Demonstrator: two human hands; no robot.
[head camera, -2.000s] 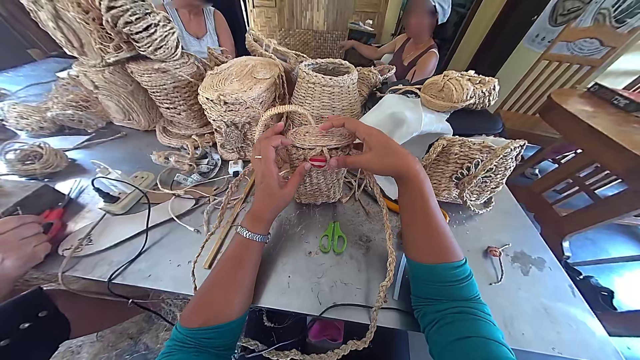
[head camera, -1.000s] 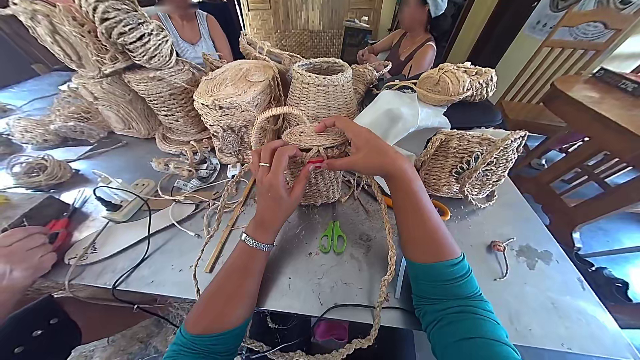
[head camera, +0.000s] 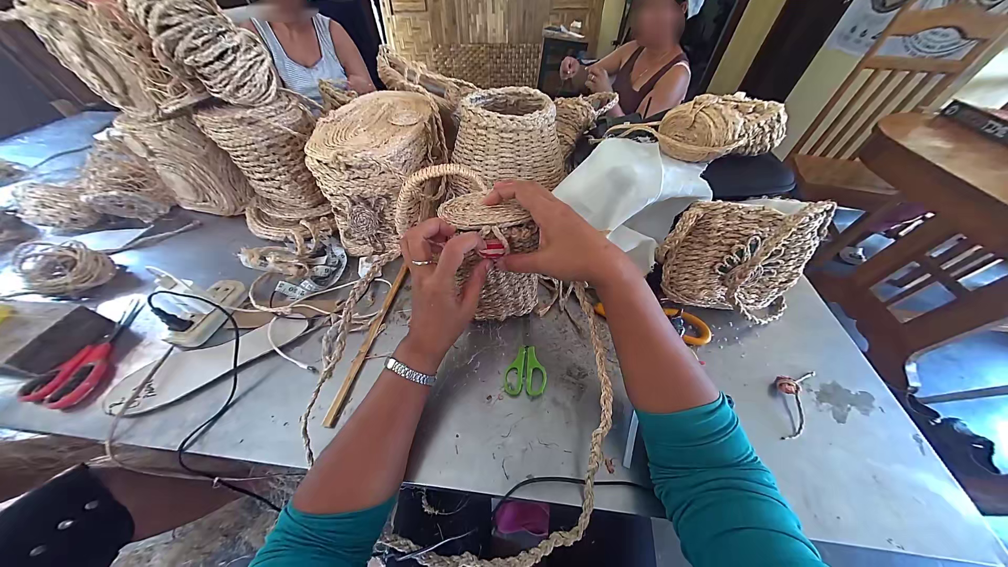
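Observation:
A small lidded basket of woven fiber (head camera: 508, 295) stands upright on the metal table, its round lid (head camera: 484, 210) on top and a looped handle (head camera: 405, 193) at its left. At its front, a red and white fastening piece (head camera: 493, 249) sits beneath a cord loop. My left hand (head camera: 445, 272) pinches at this piece from the left. My right hand (head camera: 551, 232) has its thumb at the piece and its fingers over the lid. A braided strap (head camera: 602, 394) hangs from the basket over the table's front edge. Green-handled scissors (head camera: 525, 372) lie just in front.
Woven baskets (head camera: 378, 157) and rope coils crowd the back. Left lie a power strip (head camera: 206, 313), cables and red-handled scissors (head camera: 83, 370); a wooden stick (head camera: 366, 346) is nearer. A flowered basket (head camera: 744, 256) and orange handles (head camera: 697, 327) are right. Two people sit across the table.
A neighbor's hand at the left, on the red-handled scissors before, has let go and left them on the table. Both my hands stay at the front of the basket.

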